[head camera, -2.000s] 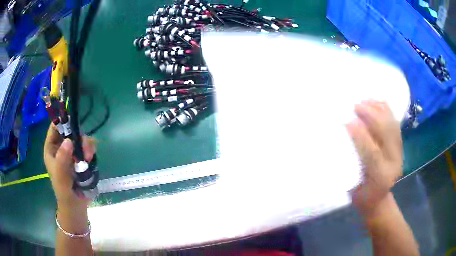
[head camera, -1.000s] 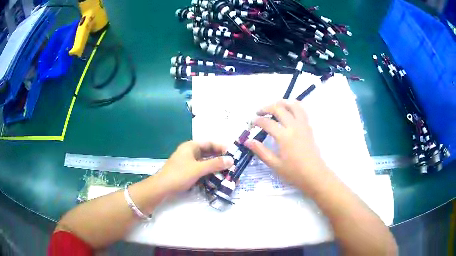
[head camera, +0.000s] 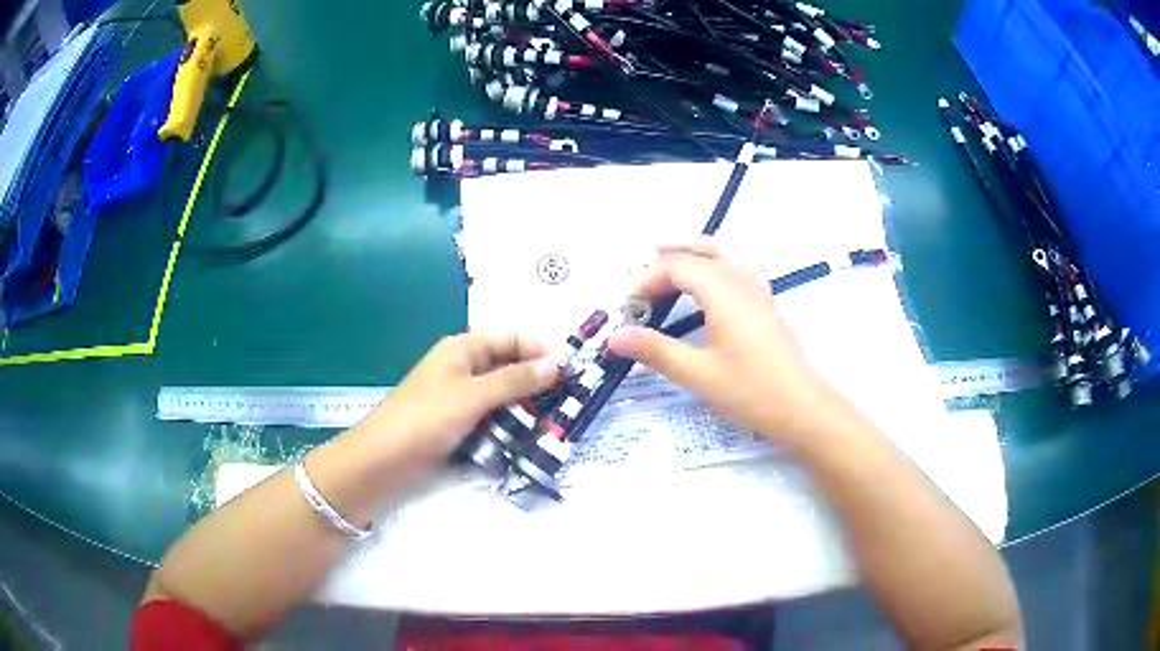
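My left hand (head camera: 490, 388) grips cable assemblies (head camera: 560, 413) near their connector end, low over the centre of the paper. Their silver and black connectors (head camera: 522, 468) point to the lower left. My right hand (head camera: 712, 324) pinches a ring terminal (head camera: 637, 310) between thumb and fingers, just above my left fingertips. A dark red sleeve (head camera: 594, 324) shows between the hands. The black cables run up right past my right hand, one to the pile and one across the paper. The drawing sheet (head camera: 814, 204) lies underneath, with a round logo at its left.
A harness pile (head camera: 687, 64) lies at the back centre. A smaller bundle (head camera: 1043, 254) lies beside the blue bin (head camera: 1069, 140) at right. A yellow heat gun (head camera: 204, 64), a black cord (head camera: 318, 191) and blue parts bins (head camera: 57, 165) are at left. A steel ruler (head camera: 274, 406) lies partly under the paper.
The sheet now lies flat instead of being lifted by my right hand. My left hand has come from the far left to the centre with the assemblies. Since one second ago, one cable has swung lower right.
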